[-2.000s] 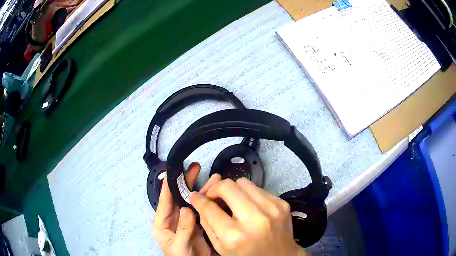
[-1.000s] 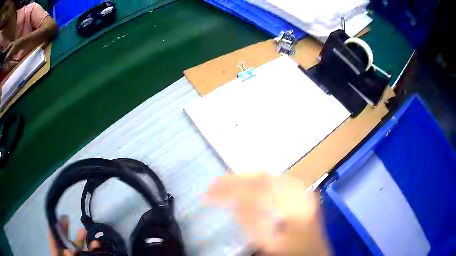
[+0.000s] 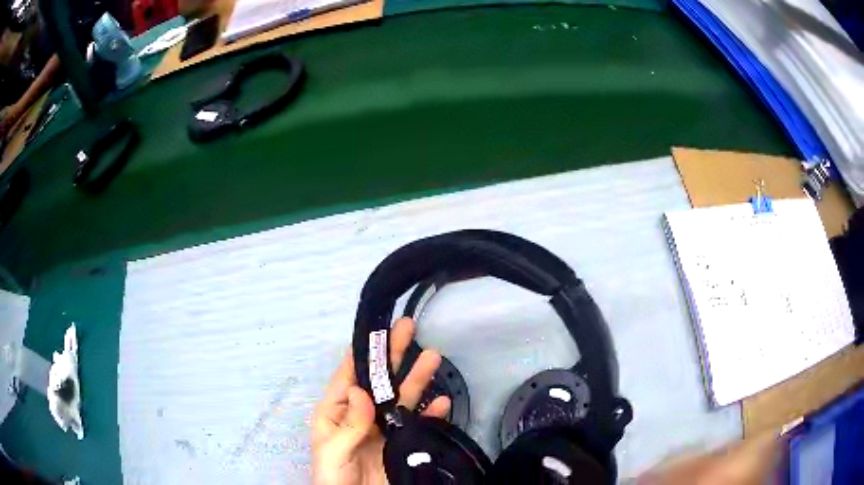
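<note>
Black over-ear headphones (image 3: 478, 254) are held upright over the mat, band at the top, with two cups showing white ovals at the bottom edge. My left hand (image 3: 374, 407) holds them at the left band end, fingers curled inside the arch. A white printed sticker (image 3: 380, 366) is on the inner side of that band end. A second pair, with round cups (image 3: 548, 405), lies behind and below the held pair, partly hidden. My right hand (image 3: 711, 469) is blurred and cut off at the bottom edge; its fingers cannot be made out.
The pale mat (image 3: 237, 332) borders the green belt (image 3: 474, 104), which carries more headphones (image 3: 251, 95). Record sheets (image 3: 763, 294) with a blue clip lie on brown board at right. A blue bin (image 3: 838, 440) is at lower right. A crumpled white rag (image 3: 65, 384) lies left. A person's arm shows upper left.
The view has swung back from the record sheets toward the headphones and belt. My right hand has moved from over the mat beside the sheets to the bottom edge. My left hand still holds the headphones.
</note>
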